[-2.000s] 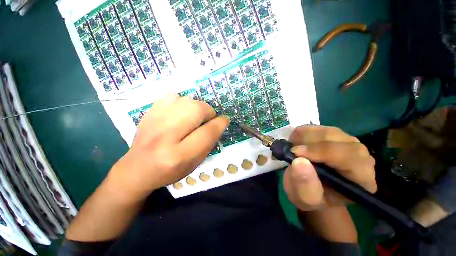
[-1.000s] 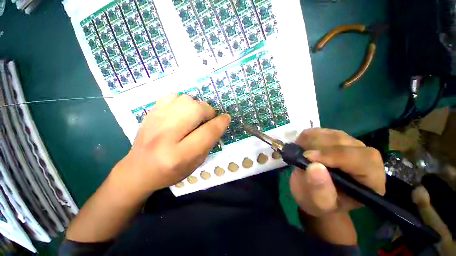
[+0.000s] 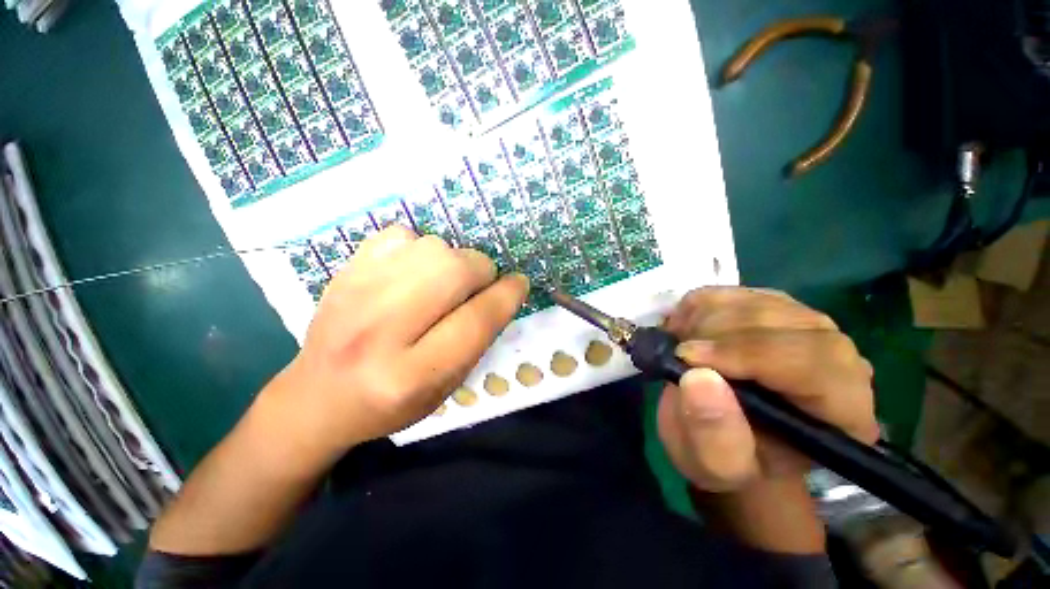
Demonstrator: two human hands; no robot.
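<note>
A white tray (image 3: 691, 196) holds green circuit board panels (image 3: 593, 190), with a row of tan round holes along its near edge. My left hand (image 3: 397, 328) is closed over the near panel, its fingertips pinching thin solder wire (image 3: 150, 270) that comes in from the left edge. The wire end at the fingertips is too small to make out. My right hand (image 3: 766, 385) holds a black soldering iron (image 3: 806, 437) like a pen. Its metal tip is at the panel, just right of my left fingertips; I cannot tell whether it touches.
Orange-brown handled pliers (image 3: 852, 115) lie open at the right. Stacked trays (image 3: 75, 368) with wavy edges stand at the left. A black box (image 3: 979, 75) with a cable (image 3: 967, 173) is at the upper right. Brown cardboard pieces (image 3: 979, 276) and part of another person's hand are at the lower right.
The tray and its panels have shifted slightly up and left. The iron moved a little right, then back left. The left hand has barely moved. The other person's hand at lower right has moved down.
</note>
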